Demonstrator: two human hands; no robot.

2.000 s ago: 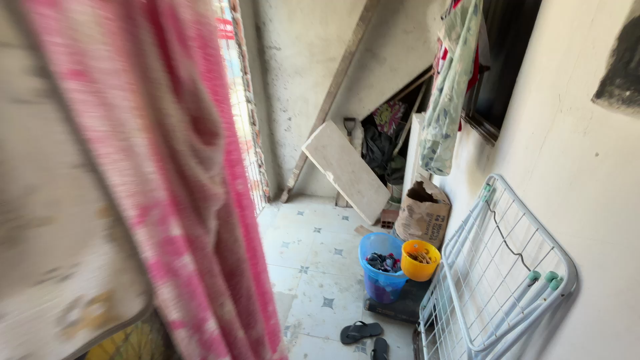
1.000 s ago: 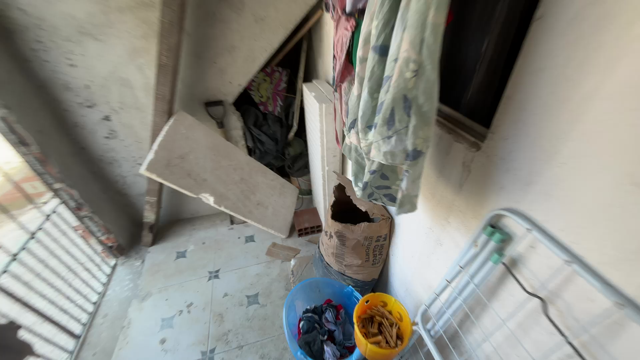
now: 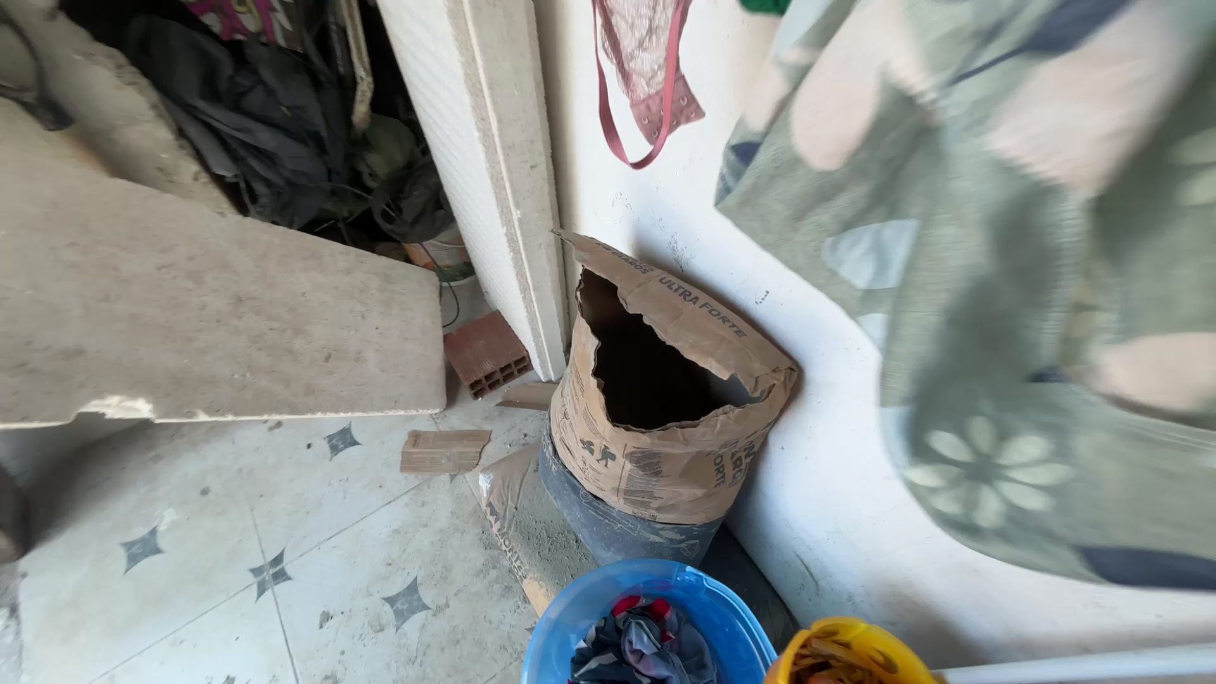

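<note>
Neither of my hands is in view. A torn-open brown paper sack (image 3: 655, 418), bearing print, stands against the white wall in a dark container (image 3: 627, 537); its inside is dark. In front of it is a blue plastic bucket (image 3: 560, 608) holding crumpled dark and red cloth (image 3: 646, 641). Beside that, at the bottom edge, a yellow bucket (image 3: 855, 636) holds what look like wooden clothespins (image 3: 836, 665). Patterned green fabric (image 3: 950, 285) hangs at the right, and a pink lace garment (image 3: 655, 85) hangs at the top.
A pale slab (image 3: 218, 313) leans across the left. A hollow red brick (image 3: 486, 351) lies by an upright white panel (image 3: 484, 142). A cardboard piece (image 3: 445, 450) lies on the tiled floor (image 3: 332, 541). Dark plastic or cloth (image 3: 247, 123) is heaped behind the slab.
The view has moved much closer to the paper sack and hanging fabric. The folding drying rack, seen wide at the right before, has mostly left the view.
</note>
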